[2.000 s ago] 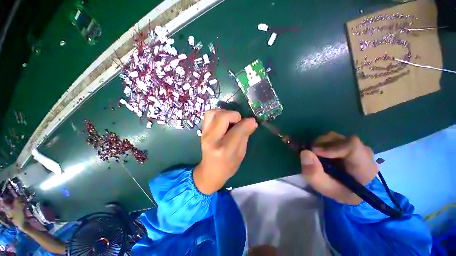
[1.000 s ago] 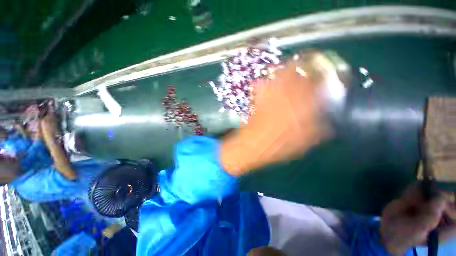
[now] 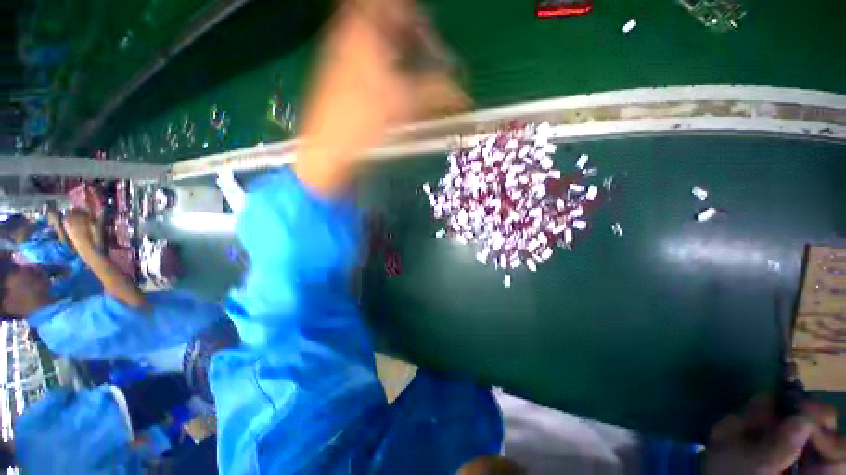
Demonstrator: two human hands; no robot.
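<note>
My left hand (image 3: 376, 88) is stretched over the pale rail to the green conveyor belt. It is strongly blurred; a dark greyish shape shows at its fingers, but I cannot tell whether it is held. My right hand (image 3: 765, 441), at the lower right edge, is closed around the dark soldering iron (image 3: 790, 394), which points up beside the cardboard pad (image 3: 821, 315). A heap of small white components with red leads (image 3: 510, 195) lies on the dark green mat. A smaller dark red heap (image 3: 391, 255) is partly hidden by my left sleeve.
The pale rail (image 3: 649, 109) runs across beyond the white heap. On the belt lie a red item (image 3: 564, 9), a white piece (image 3: 630, 25) and a board (image 3: 714, 13). Two loose white components (image 3: 706, 213) lie right of the heap. Another person in blue (image 3: 121, 320) works at the left.
My left hand has left the soldering spot, passed over the white heap and reached the belt. The circuit board is gone from the mat. My right hand with the iron sits further right and lower; the view has turned left.
</note>
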